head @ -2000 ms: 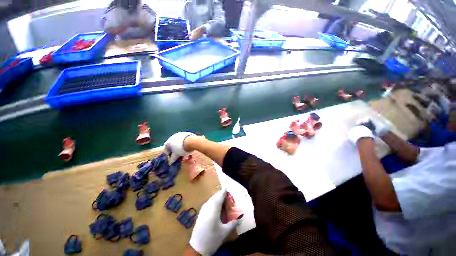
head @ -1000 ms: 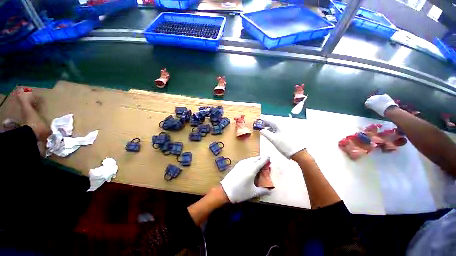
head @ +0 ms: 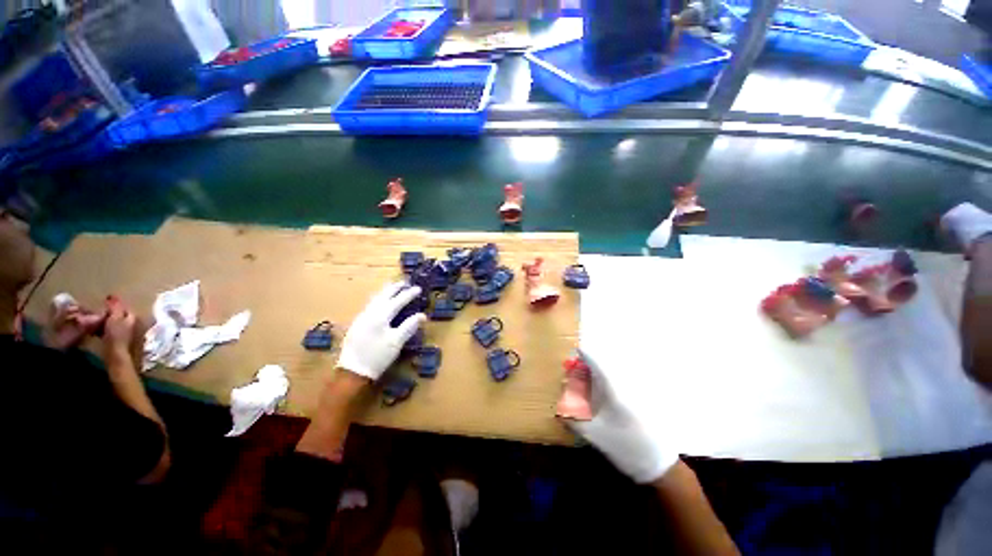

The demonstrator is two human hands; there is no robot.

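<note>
My left hand (head: 381, 335), in a white glove, is at the pile of dark blue handbag parts (head: 444, 306) on the cardboard. Its fingertips touch or nearly touch a bag; whether they grip it is unclear. My right hand (head: 629, 426), also gloved, holds a salmon-pink figure body (head: 575, 391) by its side at the seam of cardboard and white sheet. Another pink figure (head: 538, 285) stands on the cardboard. A single bag (head: 577, 276) lies right of it, by the seam.
Pink figures (head: 511, 203) stand spaced on the green belt (head: 283, 179). A white pointed object (head: 661, 230) is at the belt edge. Joined figures (head: 803, 306) lie on the white sheet (head: 696, 358). Crumpled white cloths (head: 183, 326) lie left. Other people's hands are at both sides.
The held figure has passed from my left hand to my right. My left hand has moved left to the bag pile. My right hand has left the single bag beside the standing figure.
</note>
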